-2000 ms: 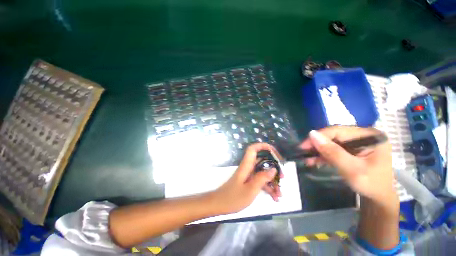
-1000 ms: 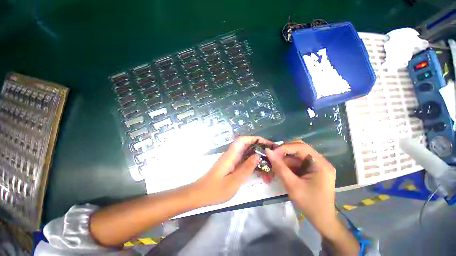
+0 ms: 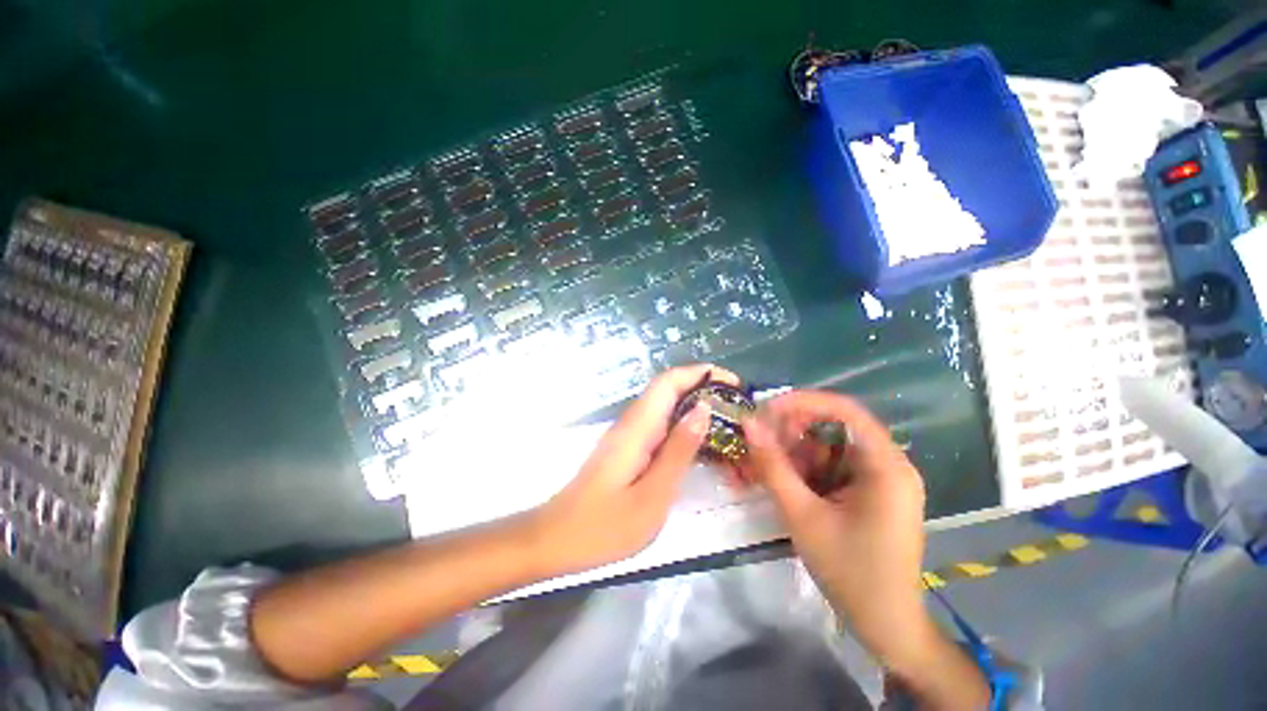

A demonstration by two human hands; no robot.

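Observation:
My left hand (image 3: 632, 479) holds a small round unit (image 3: 721, 421) with a dark ring and gold inside, above a white paper sheet (image 3: 473, 486). My right hand (image 3: 848, 493) is at the right side of the unit, with thumb and fingertips close together at its face. A dark tool, seemingly the tweezers (image 3: 830, 452), lies within the curled fingers of my right hand. The fingertips are blurred, so any small part between them cannot be made out.
A clear blister tray (image 3: 486, 236) lies beyond my hands. A blue bin (image 3: 1021, 181) with white scraps stands right of it, beside a sheet of tan rectangles (image 3: 1070, 347). A translucent syringe (image 3: 1181, 424) and blue power strip (image 3: 1206, 250) are far right. A brownish tray (image 3: 77, 403) is far left.
My right hand has come in from the right to the unit, and the dark tool has moved back into its palm. A white strip seen at the fingertips a second ago no longer shows clearly.

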